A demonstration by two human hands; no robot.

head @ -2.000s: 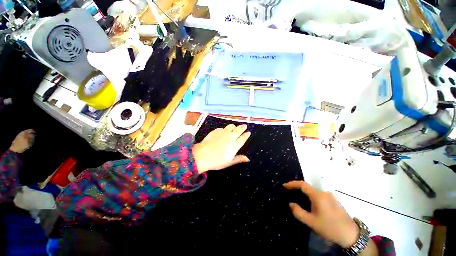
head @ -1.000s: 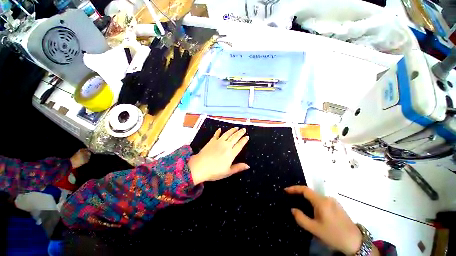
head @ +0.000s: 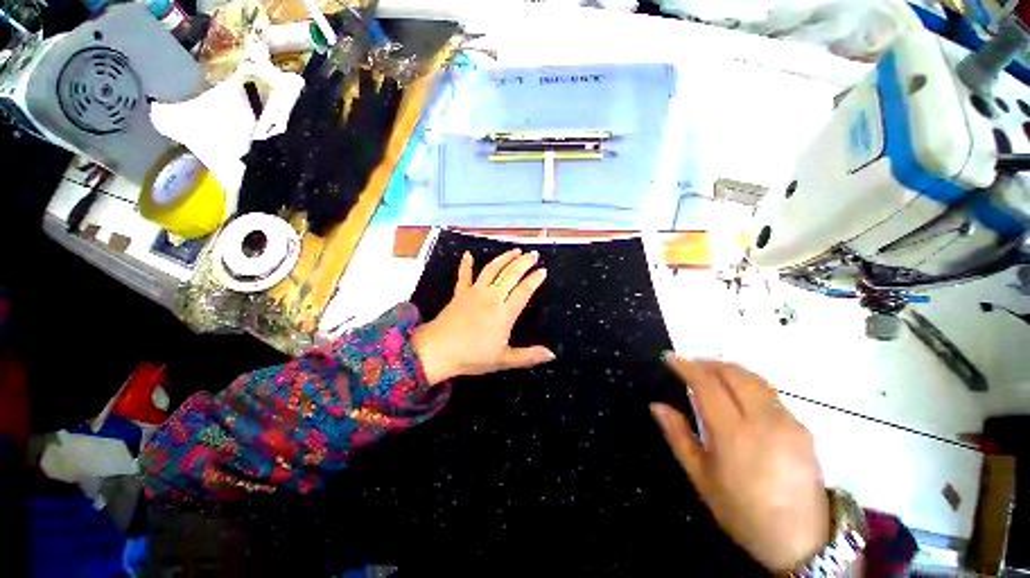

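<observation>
A black speckled cut panel [head: 599, 305] lies flat in front of me, its narrower top edge against the hinge tape [head: 686, 248] of the sewing template. The clear template sheet [head: 633, 113] lies open beyond it, with narrow slots near its middle. My left hand [head: 488, 318] lies flat on the upper left of the panel, fingers spread. My right hand [head: 748, 457] is at the panel's right edge, thumb and fingers apart with a small gap between them. It is slightly blurred, and whether it pinches cloth is hidden.
A white and blue sewing machine head [head: 892, 169] stands at the right, with a thin dark tool [head: 946, 351] near it. At the left are a grey fan-like unit [head: 107, 90], yellow tape roll [head: 184, 194], white tape roll [head: 259, 251] and black pieces [head: 322, 147] on a board.
My right hand has shifted and turned at the panel's right edge. My left hand stays flat on the panel. The view has shifted slightly, and another person's hand at the left is out of view.
</observation>
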